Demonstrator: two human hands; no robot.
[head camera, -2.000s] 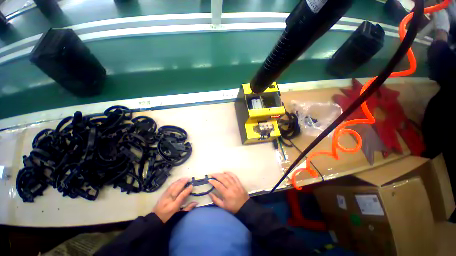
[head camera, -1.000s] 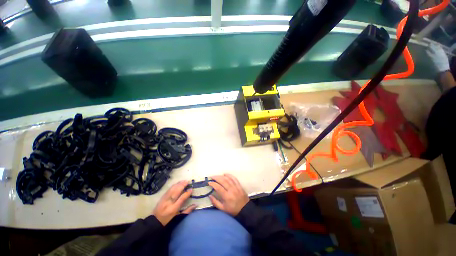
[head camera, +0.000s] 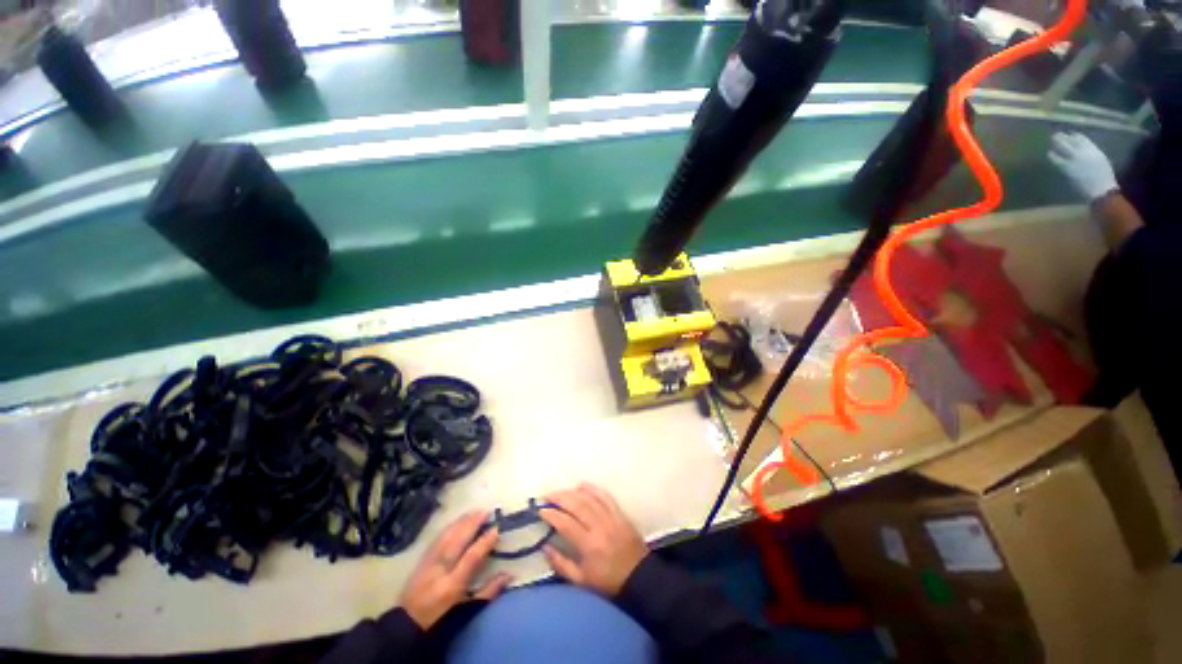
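A black curved handle lies at the bench's front edge, right in front of me. My left hand holds its left end and my right hand holds its right end. Both hands are bare. A tangled pile of black handles lies on the bench to the left. The black electric screwdriver hangs slanted, with its lower end at the top of the yellow-and-black screw feeder.
A black housing stands on the green belt behind the pile. An orange coiled hose and black cable hang at right, over red pieces. An open carton is lower right. Another person's gloved hand is at far right.
The view has tilted up, so the bench sits lower in the picture. The left housing has moved right along the belt. The other person's gloved hand has reached further in. My hands keep their hold.
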